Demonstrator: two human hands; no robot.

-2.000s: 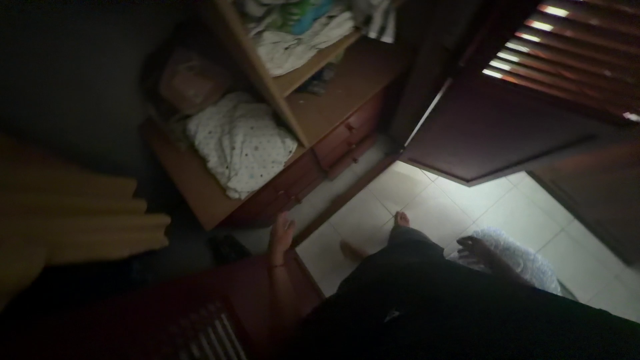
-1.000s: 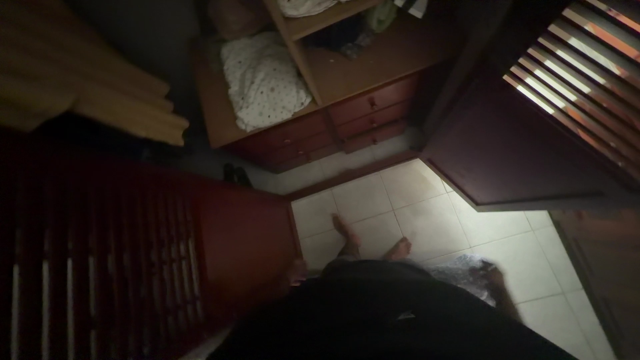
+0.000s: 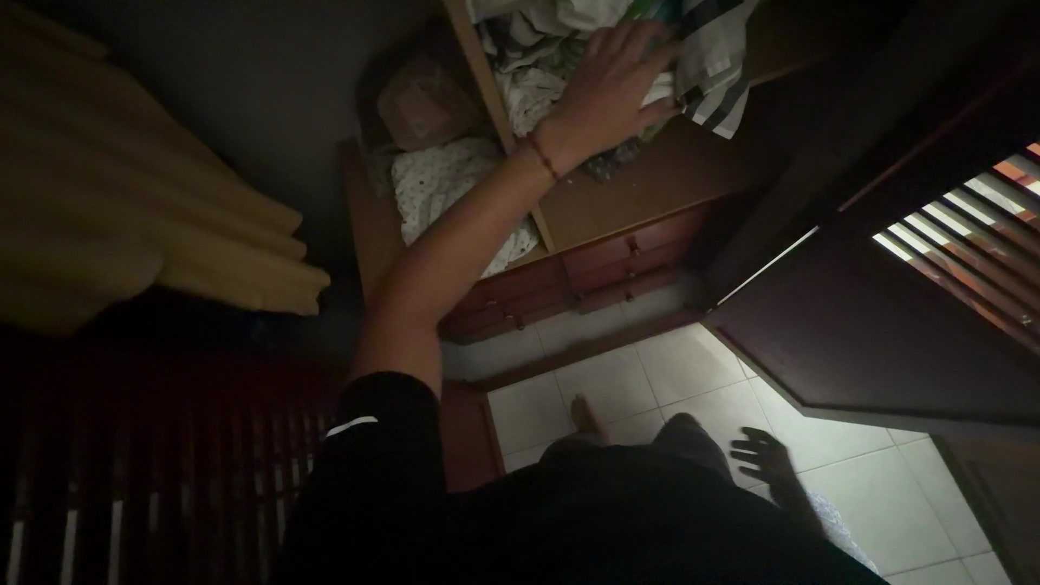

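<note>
My left hand (image 3: 613,89), a thin band at its wrist, reaches over a wooden shelf (image 3: 642,191) and lies at a heap of clothes, its fingers apart; whether it touches them is unclear. Just right of it hangs a striped cloth (image 3: 719,65). A spotted white cloth (image 3: 443,183) lies left of the shelf's upright panel, partly behind my forearm. My right hand (image 3: 761,457) is low at my side over the tiled floor, fingers spread, holding nothing. A patterned light cloth (image 3: 841,528) shows beside my right forearm.
Drawers (image 3: 634,248) with small knobs sit under the shelf. A dark louvred door (image 3: 845,349) stands at the right, a red slatted one (image 3: 162,471) at the lower left. A yellow curtain (image 3: 162,203) hangs at the left. A raised sill (image 3: 589,349) crosses the floor.
My left arm has come up and stretched forward to the clothes on the shelf; one second ago it was low beside my body. My right hand now shows open against the floor.
</note>
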